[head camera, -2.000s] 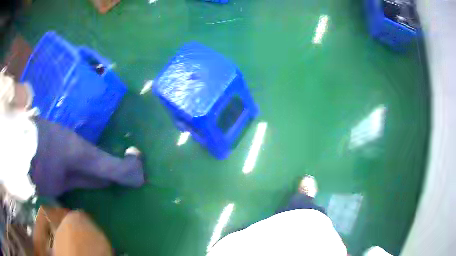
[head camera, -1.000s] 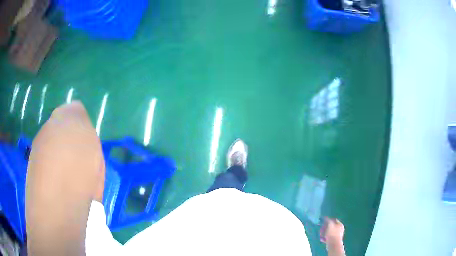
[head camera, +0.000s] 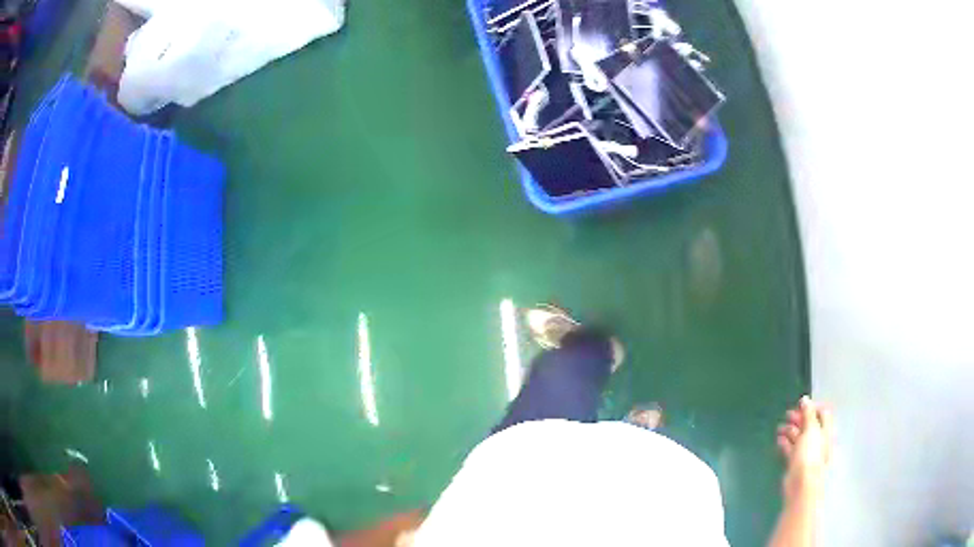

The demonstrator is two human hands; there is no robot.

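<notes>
A blue crate (head camera: 625,192) stands on the green floor ahead, at the upper right. It holds several dark framed solar panels (head camera: 668,94) lying at mixed angles, with white cords and white connectors (head camera: 585,66) among them. My right hand (head camera: 808,433) is at the lower right, well away from the crate, with bent fingers and nothing seen in it. Of my left arm only a small strip of skin (head camera: 379,531) shows at the bottom edge; the left hand itself is out of the picture.
Nested blue crates (head camera: 182,235) stand at the left, with a white bag or sheet (head camera: 224,48) above them. Brown cartons (head camera: 62,353) are by the crates. More blue plastic (head camera: 150,529) is at the lower left. A pale wall or surface (head camera: 876,214) runs along the right.
The view has moved forward over the floor. The panel crate is nearer and fully in view. My right hand is farther right and higher; my left arm has dropped mostly out of view.
</notes>
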